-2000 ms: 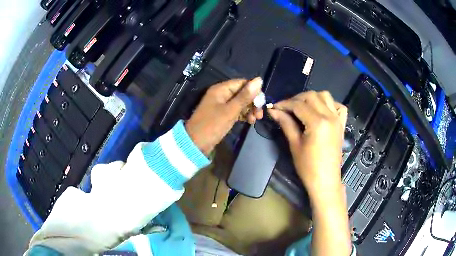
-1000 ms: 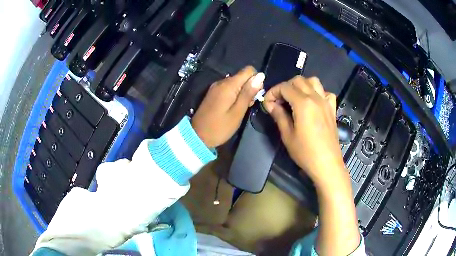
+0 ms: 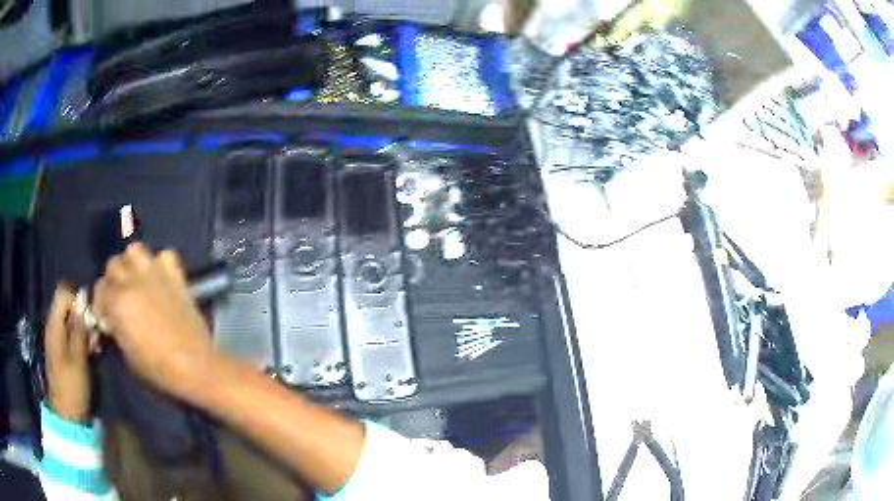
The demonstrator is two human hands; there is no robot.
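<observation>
My left hand (image 3: 69, 354) is at the far left of the view, its fingertips closed around a small pale silvery piece (image 3: 91, 319). My right hand (image 3: 149, 318) is beside it, fingers bent and close to the same piece. Blur hides whether it grips anything. A dark lock panel with a red-white sticker (image 3: 126, 221) lies behind my hands, mostly covered. A dark bar, likely the lever handle (image 3: 209, 282), sticks out to the right behind my right hand.
Three black panels (image 3: 306, 256) lie hollow side up right of my hands. Silver discs (image 3: 418, 239), thin pins (image 3: 477, 336) and small dark parts lie further right. A white table (image 3: 627, 333) with open-legged pliers (image 3: 643, 460) is beyond the mat's edge.
The view has swung to the right, so my hands and the panel now appear at the far left. The white table and pliers have come into view. My hands are still close together.
</observation>
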